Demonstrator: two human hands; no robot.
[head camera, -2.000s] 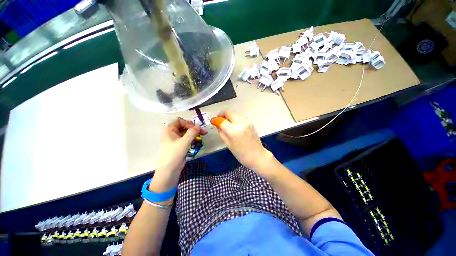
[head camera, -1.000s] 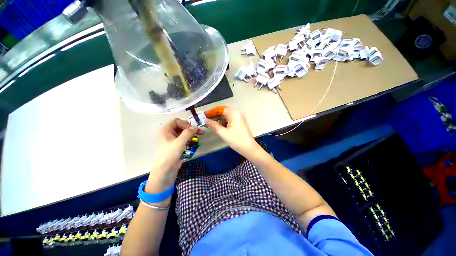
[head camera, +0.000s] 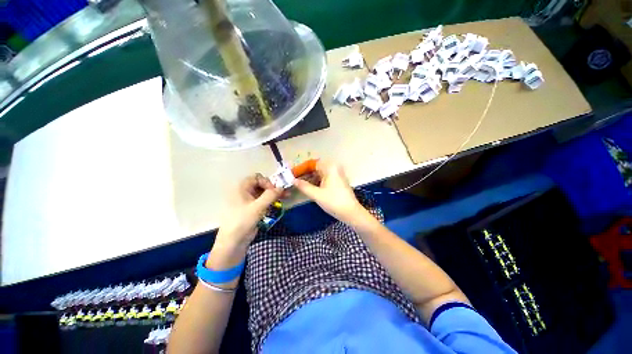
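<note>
A white plug housing (head camera: 283, 178) is held between both hands just below the dark soldering iron tip (head camera: 276, 153). My left hand (head camera: 248, 202) grips the housing's left side with thumb and fingers. A circuit board with a yellow block (head camera: 274, 213) hangs under my left fingers, partly hidden by them. My right hand (head camera: 328, 188) is at the housing's right side, with an orange finger cot (head camera: 305, 167) on one finger. Thin solder wire (head camera: 460, 148) runs from the cardboard to my right hand. Whether the iron tip touches the housing is unclear.
A clear fume hood (head camera: 242, 90) hangs over the bench, with a dark pad (head camera: 311, 122) behind it. White housings (head camera: 433, 69) lie heaped on brown cardboard (head camera: 527, 110). A white board (head camera: 83, 187) lies left. Rows of assemblies (head camera: 121, 304) and a black bin (head camera: 554, 235) are below the bench.
Both hands and the housing have shifted slightly down relative to the iron tip, which now shows above the housing instead of over it. The solder wire's curve has changed.
</note>
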